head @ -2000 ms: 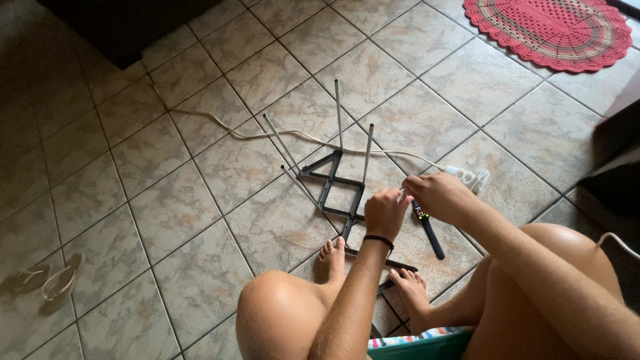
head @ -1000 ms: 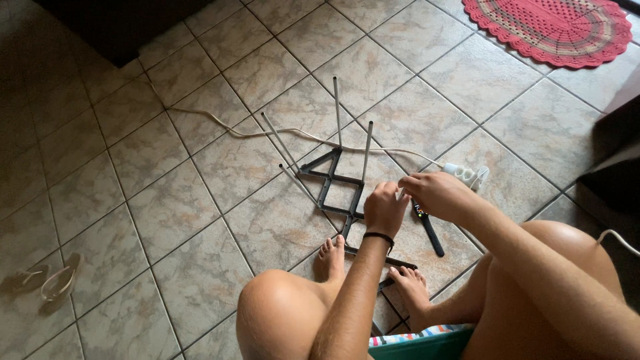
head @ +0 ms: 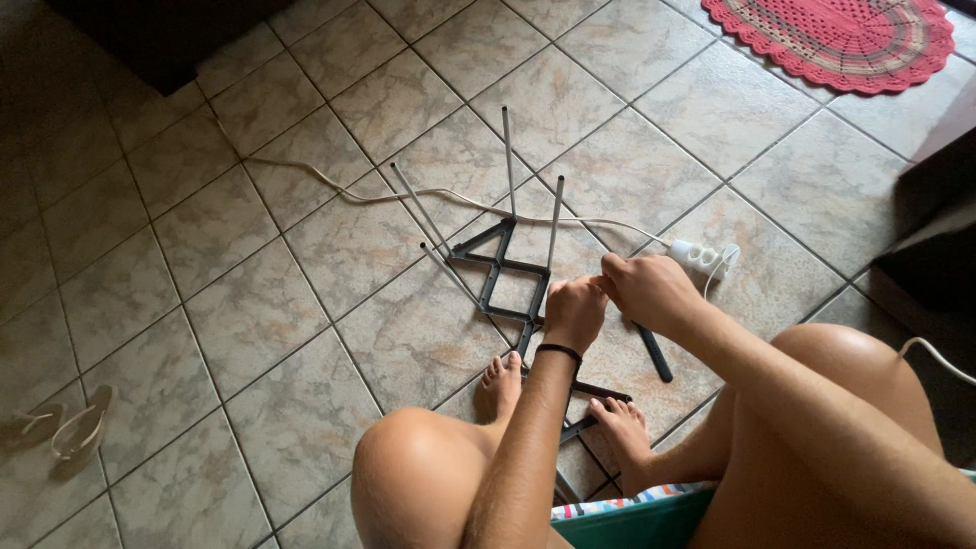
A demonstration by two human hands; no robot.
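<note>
My left hand (head: 576, 313), with a black band at its wrist, has its fingers curled above the right part of a black lattice frame (head: 518, 267). My right hand (head: 648, 290) meets it at the fingertips. Whatever is between the fingers is hidden. Several thin metal tubes (head: 507, 160) rise from the joints of the frame, which lies on the floor and runs down between my bare feet. A black strap (head: 654, 354), probably a watch's, lies below my right hand, its upper end covered.
A white power strip (head: 703, 258) with a pale cord (head: 457, 200) lies on the tiles beyond my hands. Flip-flops (head: 85, 435) are at the far left. A red crocheted rug (head: 839, 46) lies at the upper right. Dark furniture (head: 164, 38) stands at the upper left.
My hands stay together in nearly the same place. Their fingers have shifted slightly, and the small light piece seen between them earlier no longer shows.
</note>
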